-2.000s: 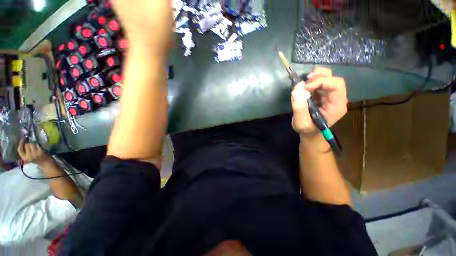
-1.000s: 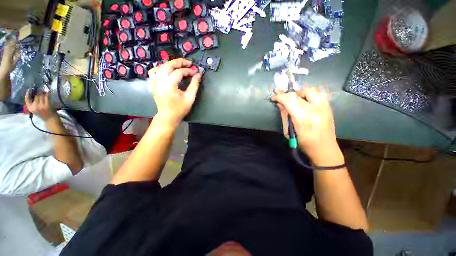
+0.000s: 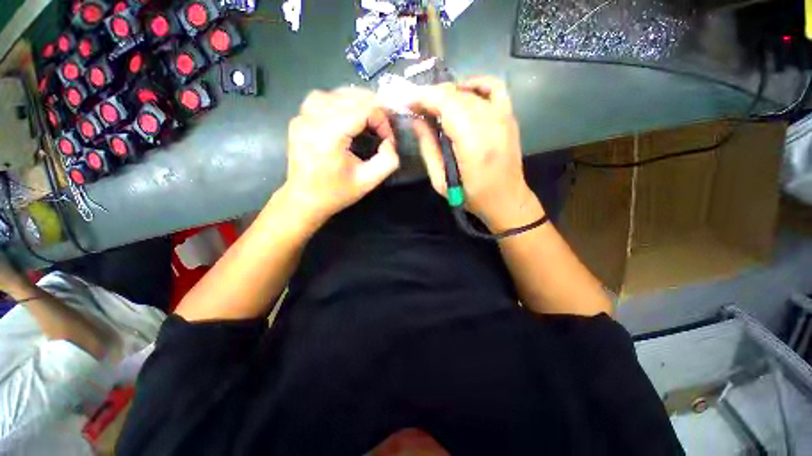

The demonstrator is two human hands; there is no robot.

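Note:
My right hand holds the soldering iron like a pen, its green band below the palm and its pale tip pointing up the bench. My left hand is close beside it, fingers curled and thumb near the index finger. A bright white piece shows between the fingertips of both hands; glare and blur hide which fingers touch it. White-and-blue circuit boards lie just beyond the hands. Black housings with red round faces stand in rows at the left. One black housing with a white centre lies apart from them.
A dark mat covered in silvery bits lies at the upper right. A black cord crosses above an open cardboard box. A grey crate is at the lower right. A person in white is at the left.
Both hands have come together near the bench edge; one second ago they were apart, the left at the housings. The view has shifted, and the red-rimmed spool has left the picture.

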